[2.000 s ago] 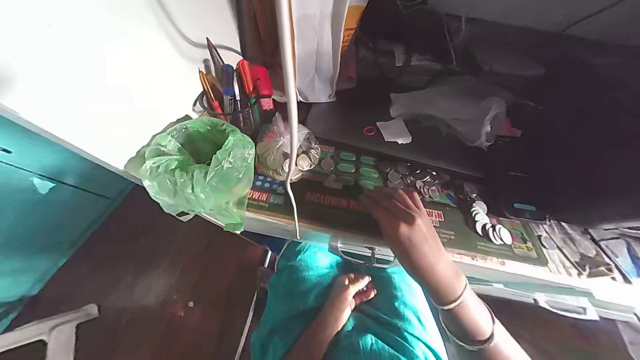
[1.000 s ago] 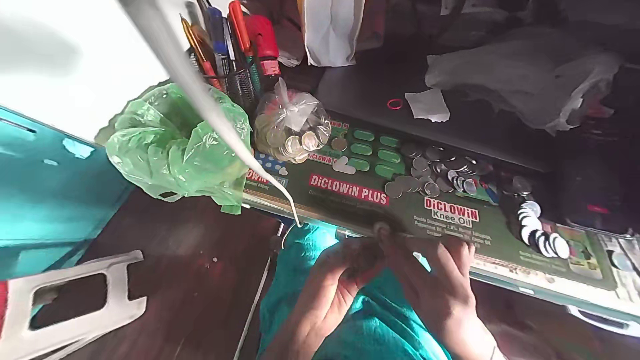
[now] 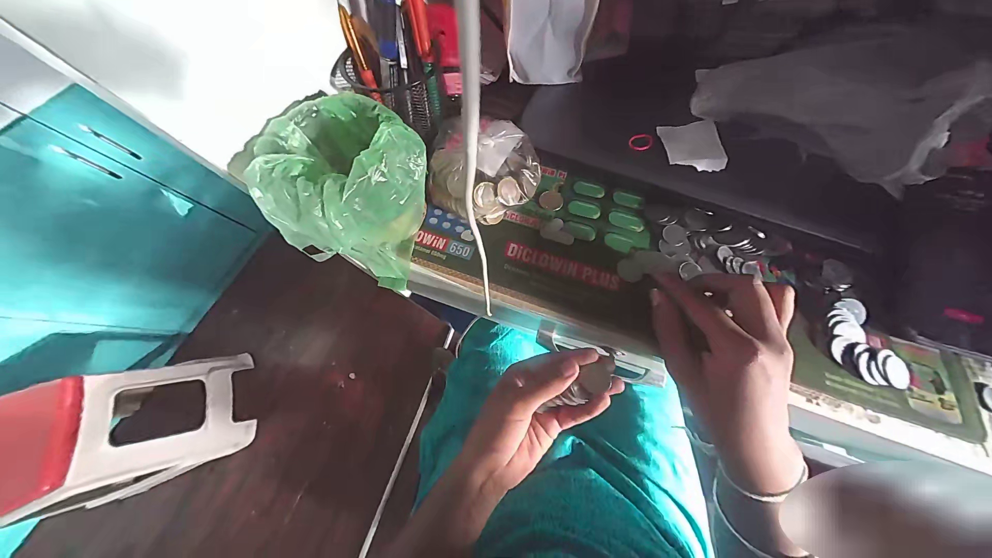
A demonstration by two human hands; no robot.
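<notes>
My left hand (image 3: 535, 411), low over my lap in front of the desk edge, holds a small stack of coins (image 3: 577, 385) between thumb and fingers. On the printed desk mat (image 3: 542, 298), my right hand (image 3: 721, 333) reaches with its fingertips to the loose coins (image 3: 682, 240); whether a coin is pinched there cannot be told. A curved row of overlapping coins (image 3: 860, 349) lies to the right of that hand. A tied clear plastic bag of coins (image 3: 484, 170) stands at the left of the mat, beside an open green plastic bag (image 3: 341, 178).
Behind the bags is a mesh pen holder (image 3: 418, 97) with pens. A white cable (image 3: 471, 155) hangs across the view. Farther back lie a red rubber band (image 3: 640, 142), a paper scrap (image 3: 694, 146) and a clear plastic sheet (image 3: 837, 108). A red and white stool (image 3: 163, 411) stands at lower left.
One second ago both hands were together at the desk edge. My right hand has moved away to the loose coins on the mat, while my left stays low, with a coin stack now visible in it.
</notes>
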